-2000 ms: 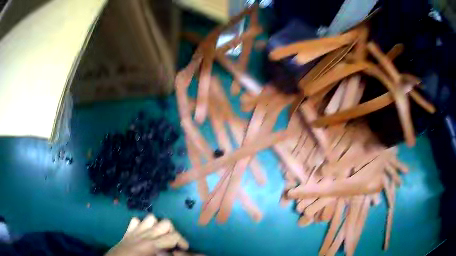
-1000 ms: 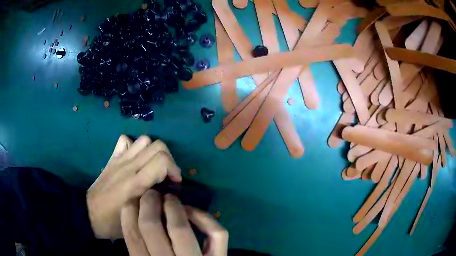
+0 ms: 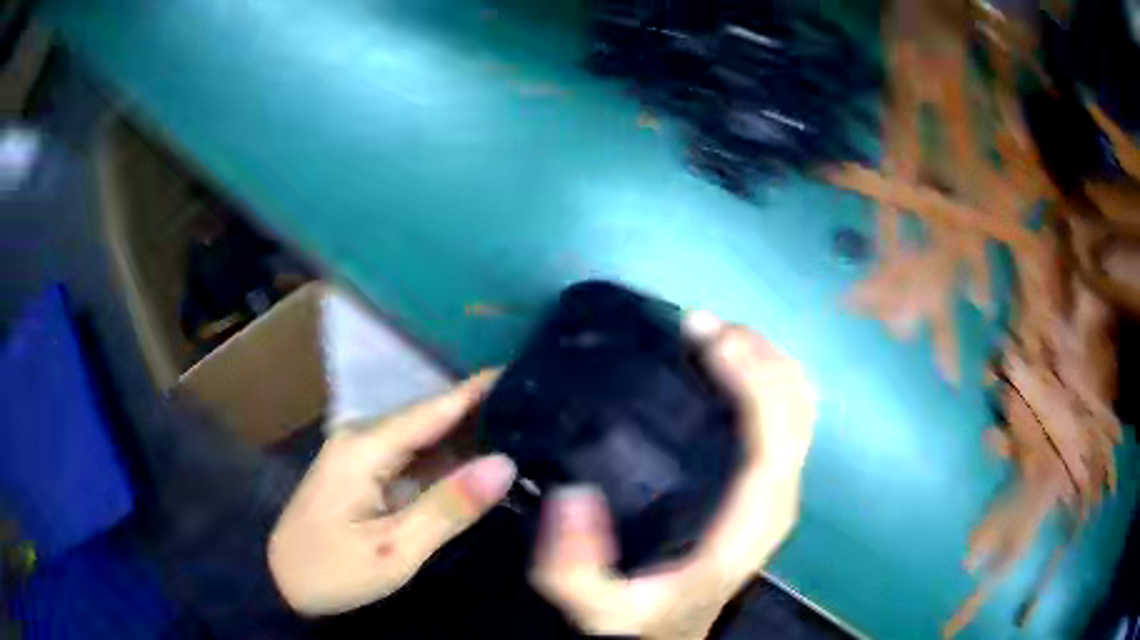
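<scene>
A black rounded speaker housing (image 3: 625, 419) is held between both hands, above the near edge of the green table. My left hand (image 3: 388, 500) grips its left side, with the thumb on the near face. My right hand (image 3: 713, 500) wraps round its right side, with the thumb on the near edge. The frame is blurred; no strap can be made out on the housing.
A dark heap of strap buttons (image 3: 750, 88) lies at the top. Tan straps (image 3: 1038, 413) are piled at the right. An open cardboard box (image 3: 256, 375) with dark things inside stands below the table edge at left. A blue object (image 3: 63, 425) is at far left.
The view has swung left, so the buttons and straps sit further right. The hands have moved apart around the black housing, which now shows clearly. The cardboard box has come into view.
</scene>
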